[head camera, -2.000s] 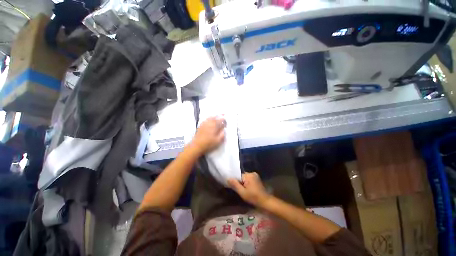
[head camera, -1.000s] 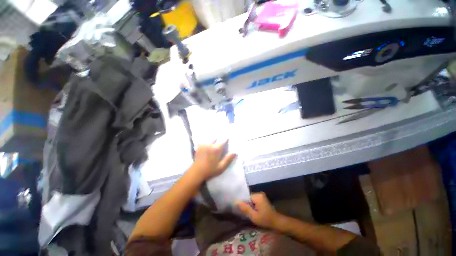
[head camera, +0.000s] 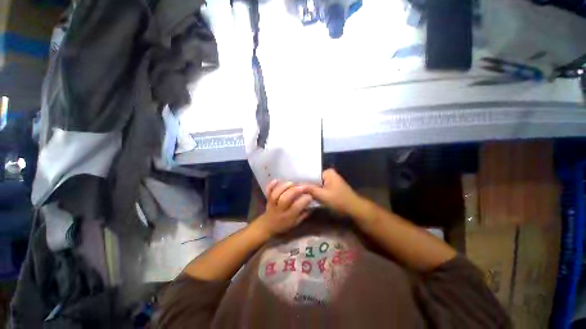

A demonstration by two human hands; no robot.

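A pale cut piece lies flat from the lit machine bed over the table's front edge toward my body. A narrow dark strip runs along its left side. My left hand holds the near end of the piece, fingers bent over its edge. My right hand grips the near right corner, close beside my left hand. The presser foot area shows at the top, washed out by glare. The machine head is mostly cut off by the top edge.
Dark grey-brown garment panels are heaped at the left. A black flat pad and blue-black thread snips lie on the bed at right. The ruler-marked table edge crosses in front. Cardboard and a blue crate are at lower right.
My left hand has moved back from the bed to the near end of the piece, beside my right hand. The view has tilted down, so the machine head has mostly left the frame.
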